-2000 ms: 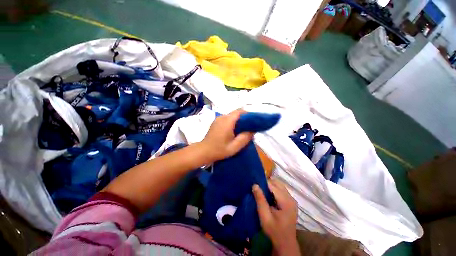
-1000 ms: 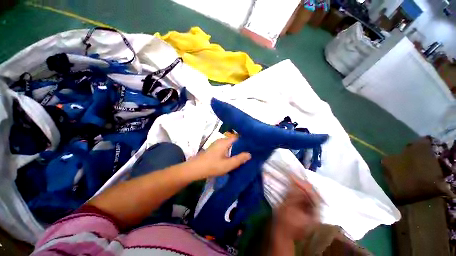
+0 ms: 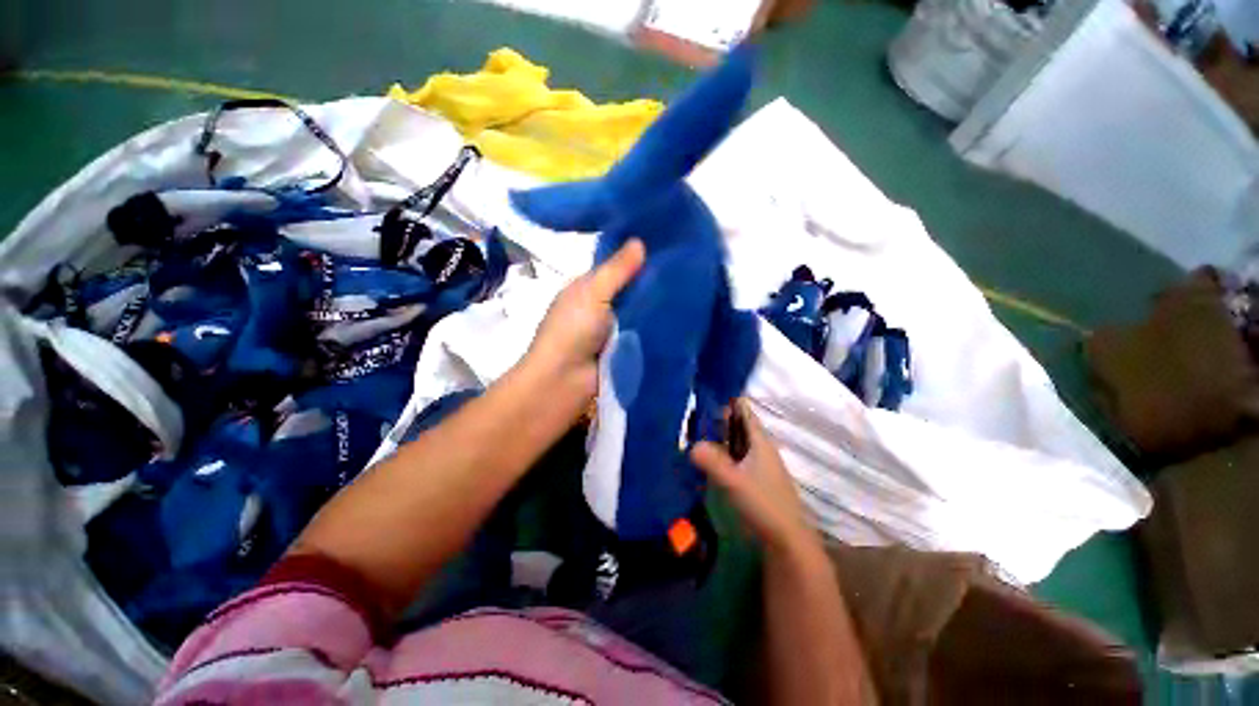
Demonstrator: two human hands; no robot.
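A blue plush whale chalk bag (image 3: pixel 660 345) stands tail up above the wearer's lap, its black rim and orange tab at the bottom and its pale belly to the left. My left hand (image 3: pixel 577 324) holds it at the left side below the forked tail. My right hand (image 3: pixel 753 476) is at its lower right side, near a fin, with a small dark thing, perhaps thread snips, partly showing between the fingers. Its fingertips reach the bag's side.
A white sack (image 3: pixel 83 579) at the left is heaped with blue bags and black printed straps. A flatter white sack (image 3: pixel 953 455) at the right bears several blue bags. Yellow sacking (image 3: pixel 539 122) lies behind. Brown cartons (image 3: pixel 1174 366) stand at the right.
The bag has been turned and raised, so its tail now points up and its belly and orange tab show. My right hand has come back from the right to the bag's side.
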